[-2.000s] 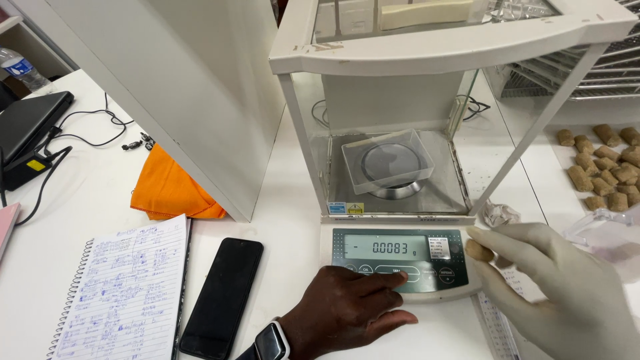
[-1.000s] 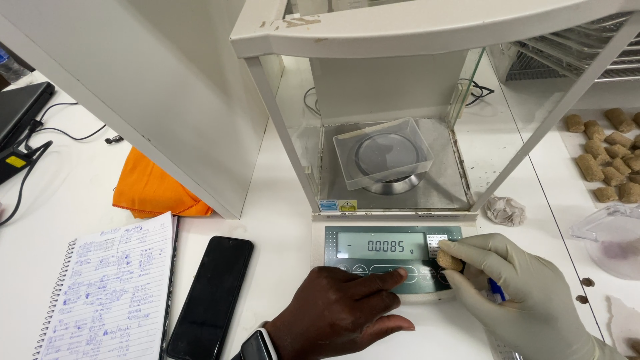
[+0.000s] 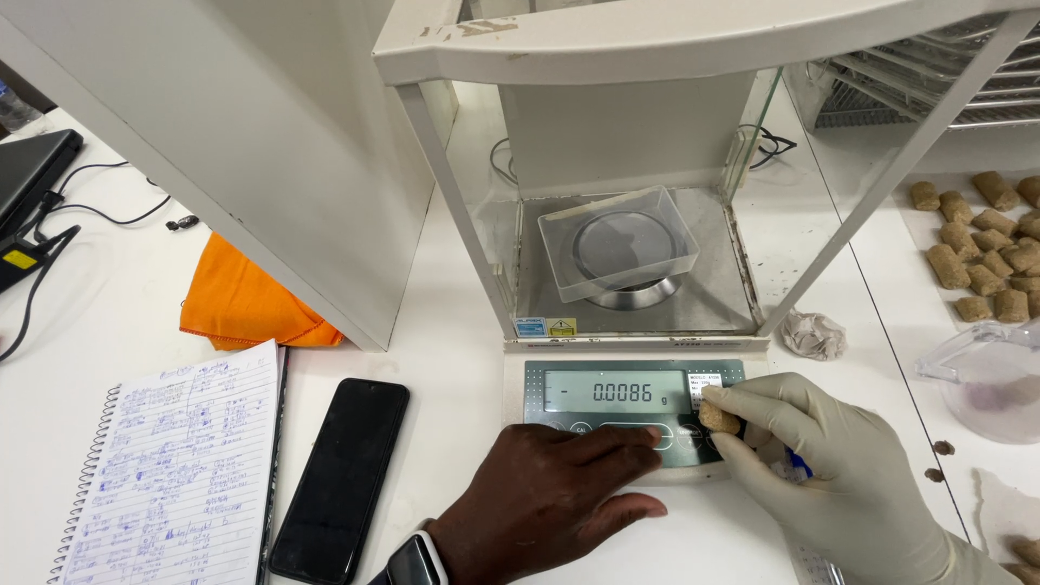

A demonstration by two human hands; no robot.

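An analytical balance (image 3: 634, 349) stands with its glass chamber around a clear plastic tray (image 3: 682, 244), which rests tilted over the round metal pan (image 3: 635, 294). Its display (image 3: 614, 392) reads -0.0086 g. My left hand (image 3: 552, 496), bare and with a smartwatch at the wrist, touches the wide key below the display with a fingertip and holds nothing. In a pale glove, my right hand (image 3: 829, 463) pinches a small tan cork-like cylinder (image 3: 718, 413) between thumb and fingers over the panel's right end. Something blue shows partly behind the gloved fingers.
Left of the balance lie a black phone (image 3: 341, 479), a handwritten spiral notebook (image 3: 175, 471) and an orange cloth (image 3: 244, 296) beside a white upright panel (image 3: 268, 146). To the right are crumpled paper (image 3: 813, 335), several tan cylinders (image 3: 947, 266), a clear round dish (image 3: 991, 398) and wire racks (image 3: 918, 73).
The gloved right hand, holding the cylinder, has moved left over the panel's right end. The reading went from -0.0083 through -0.0085 to -0.0086. My left finger stays at the key.
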